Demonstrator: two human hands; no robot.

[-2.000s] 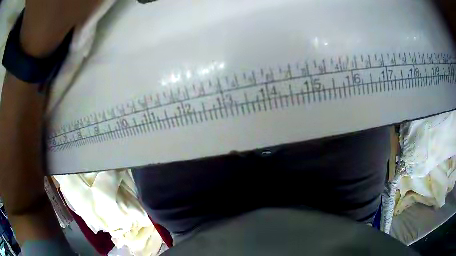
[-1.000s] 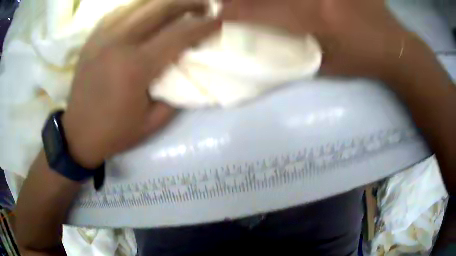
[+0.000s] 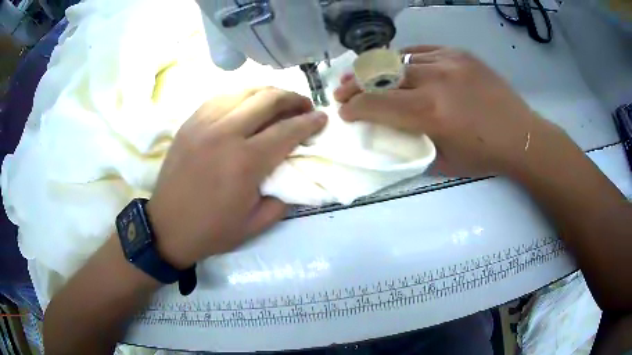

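Note:
The cream garment piece [image 3: 353, 156] lies under both hands at the needle, with a rounded folded edge towards me. My left hand [image 3: 232, 159] presses on the cloth left of the presser foot [image 3: 317, 87], fingertips beside it. My right hand [image 3: 443, 104] is on the cloth to the right of the foot, its fingertips partly behind the tan cylinder [image 3: 379, 69]. The large cream heap [image 3: 90, 132] spreads to the left. The sewing machine head [image 3: 277, 31] is above the hands. Whether the fingers pinch the cloth underneath is hidden.
Black scissors [image 3: 530, 17] lie at the far right rear. The printed ruler [image 3: 346, 305] runs along the curved front table edge. Pale cloth [image 3: 565, 319] shows below the table at right. A dark object [image 3: 624, 128] is at the right rim.
The view has shifted forward, bringing the machine head, needle and scissors into sight. Both hands and the cream piece, at the top of the earlier view, now show at the presser foot.

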